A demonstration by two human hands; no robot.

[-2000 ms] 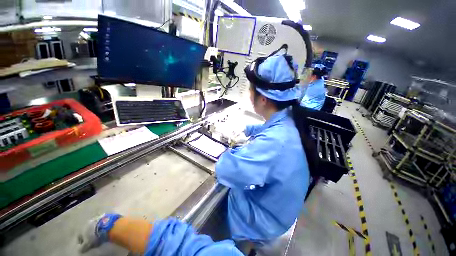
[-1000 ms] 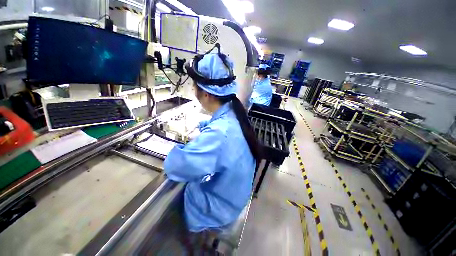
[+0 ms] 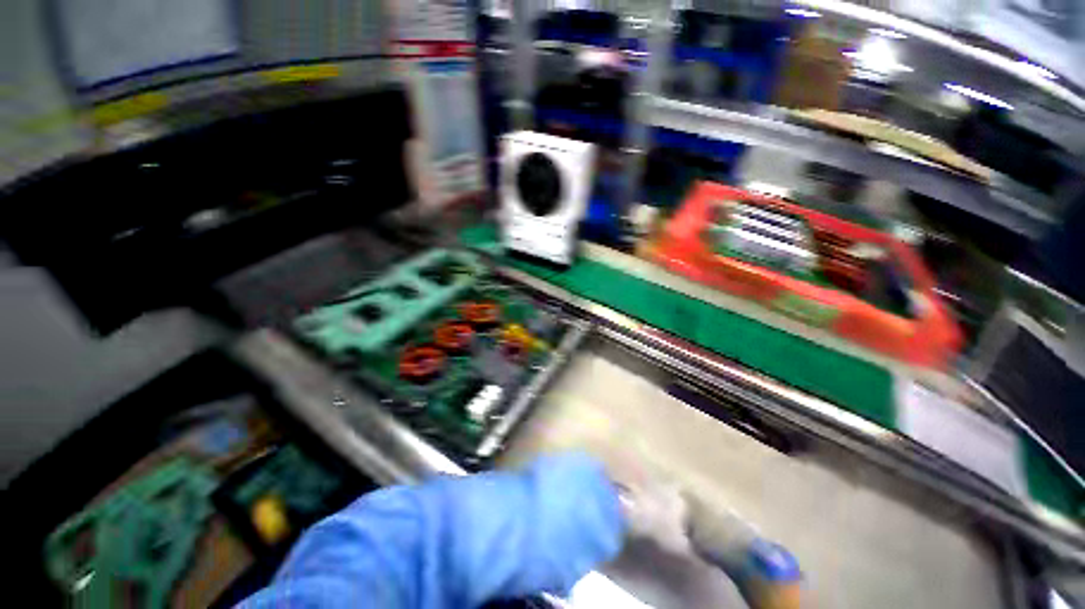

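Note:
A dark green circuit board [image 3: 458,345] with orange-red rings lies in a metal-edged carrier on the conveyor, left of centre. A pale mint-green cover plate [image 3: 393,303] lies along its far-left side. My left hand [image 3: 652,520], in a pale glove, is low in the centre, right of the board and apart from it. My right hand [image 3: 717,535], also gloved, is close beside it, with a blue band at the wrist. Both hands are blurred over the pale conveyor bed. Their fingers and anything between them cannot be made out.
A black bin [image 3: 30,500] at lower left holds green plates [image 3: 137,523] and a yellow item [image 3: 271,518]. Metal rails [image 3: 714,387] border the conveyor. Behind are a green-matted shelf [image 3: 666,312], a white fan box [image 3: 545,196], a red-orange tray [image 3: 809,297] with a board, and a keyboard [image 3: 1035,387].
The view has swung left and down from the aisle and the other people to the board and bin. Both my hands are in view now; one second ago neither was.

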